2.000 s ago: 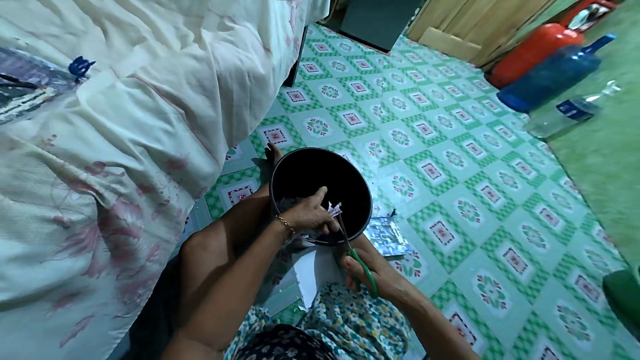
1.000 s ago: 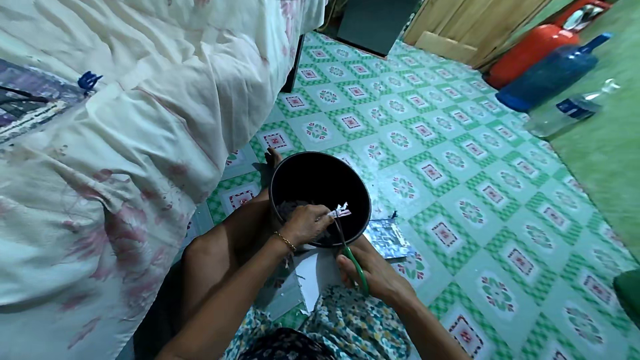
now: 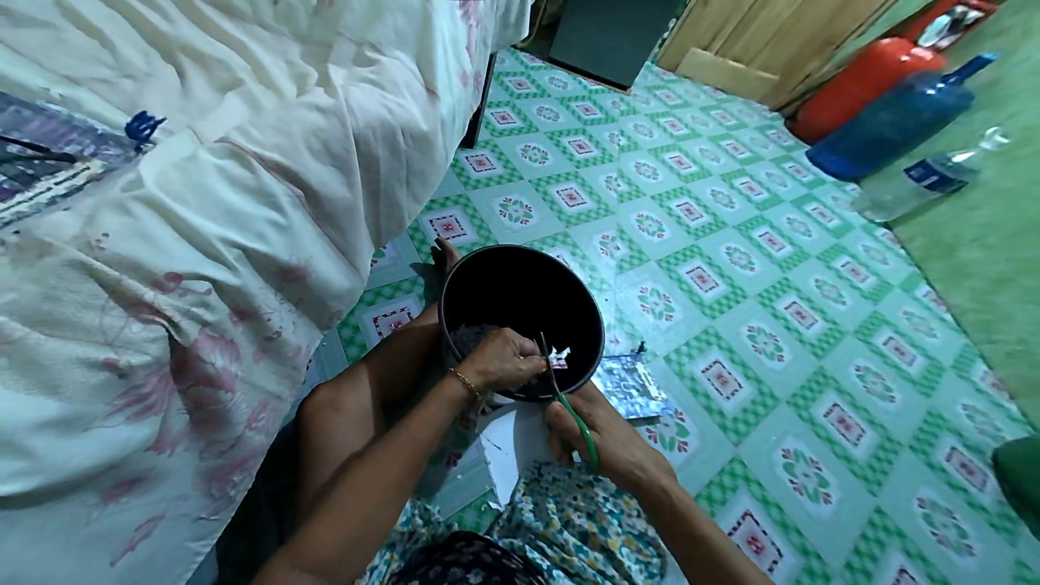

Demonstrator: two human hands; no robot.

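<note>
A round black bucket (image 3: 520, 317) stands on the floor between my legs, with crumpled greyish material (image 3: 471, 337) low on its left side. Over its near rim my left hand (image 3: 508, 361) pinches a small piece of whitish paper or plastic (image 3: 561, 357). In my right hand (image 3: 597, 435) is a pair of green-handled scissors (image 3: 583, 431), their blades pointing up beside the fingers of my left hand and against the piece. Whether the blades are apart is unclear. A white sheet (image 3: 505, 447) lies below the bucket, near my lap.
A silvery-blue patterned packet (image 3: 632, 386) lies on the floor right of the bucket. A bed with a floral sheet (image 3: 268, 268) fills the left, bearing a purple patterned item (image 3: 65, 146). Along the right wall are a red gas cylinder (image 3: 865, 81), a blue jug (image 3: 894, 122) and a clear bottle (image 3: 926, 183).
My left hand has drawn back slightly from where it pointed into the bucket. The scissors stay in my right hand, with their blades now more upright beside my left fingers.
</note>
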